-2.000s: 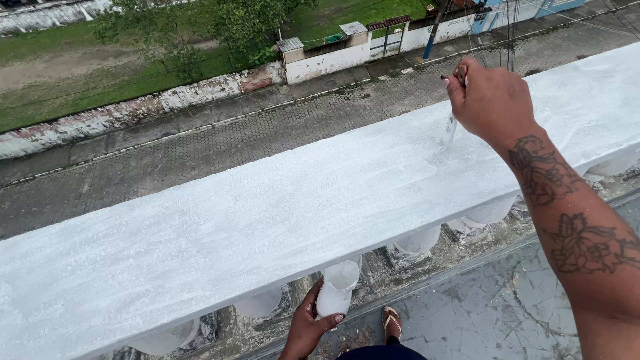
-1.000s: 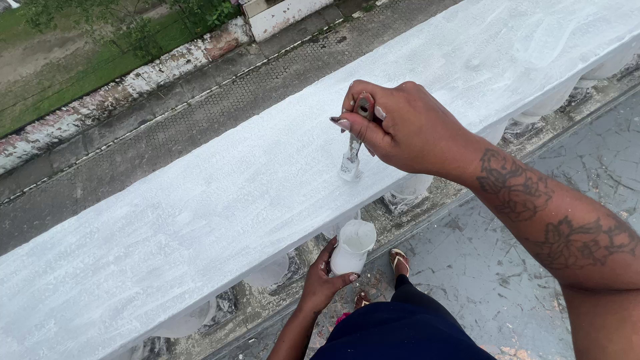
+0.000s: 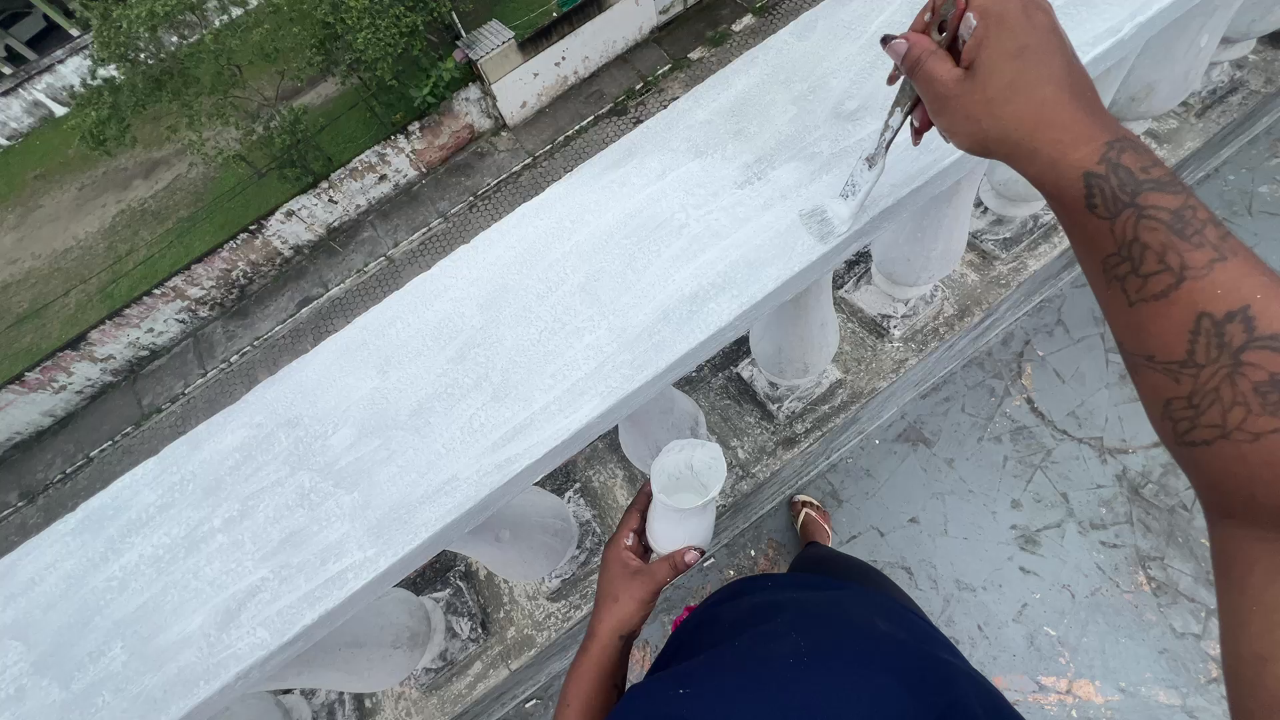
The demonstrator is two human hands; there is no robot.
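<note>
My right hand [image 3: 985,80] grips the handle of a paintbrush [image 3: 875,150] at the upper right. The brush slants down to the left, and its white-coated bristles touch the top of the white balustrade rail [image 3: 430,350] near its inner edge. Below the rail, at lower centre, my left hand [image 3: 640,570] is wrapped around a white plastic container [image 3: 686,495], held upright with its mouth uncovered. White material coats the inside of the container; how full it is I cannot tell. White specks mark the fingers of both hands.
Several white balusters [image 3: 795,335] stand under the rail on a weathered ledge [image 3: 740,470]. A worn grey floor [image 3: 1000,500] lies on my side, with my sandalled foot [image 3: 811,520] on it. Beyond the rail, far below, run a paved street [image 3: 400,260] and a peeling wall [image 3: 290,215].
Between the first two frames my right hand came nearer the container with the brush; since then it has moved away along the rail to the upper right. My left hand still holds the container.
</note>
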